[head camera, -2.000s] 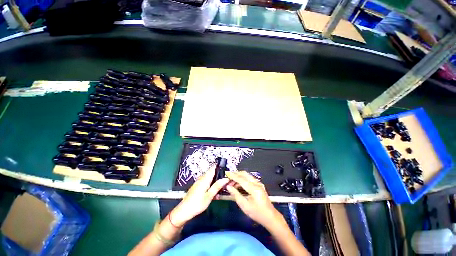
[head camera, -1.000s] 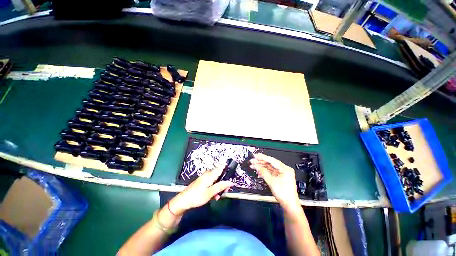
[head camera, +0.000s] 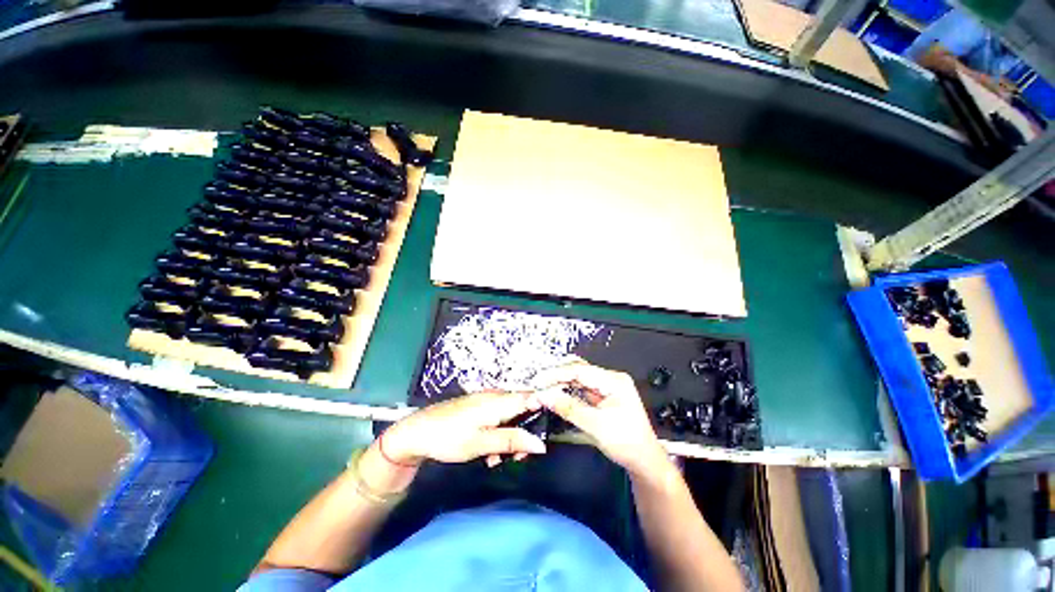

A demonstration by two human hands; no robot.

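My left hand (head camera: 469,430) is closed around a black housing (head camera: 532,426), mostly hidden by the fingers, at the tray's front edge. My right hand (head camera: 602,407) touches it, with thumb and fingertips pinched together at the housing's end; whether they hold a small part cannot be told. The black parts tray (head camera: 631,348) lies in front of me. Thin white pins (head camera: 498,347) are heaped in its left part. Small black parts (head camera: 729,393) are piled at its right end.
Rows of black housings (head camera: 272,231) lie on a tan sheet at left. Stacked cardboard (head camera: 590,214) lies behind the tray. A blue bin (head camera: 902,387) with small black parts is at right, beside a post (head camera: 966,214). A blue plastic-lined crate (head camera: 150,486) is at lower left. A person's arm shows at upper right.
My right hand was apart from the housing one second ago and is now against my left hand. Both hands are nearer the tray's front edge. The view has shifted slightly.
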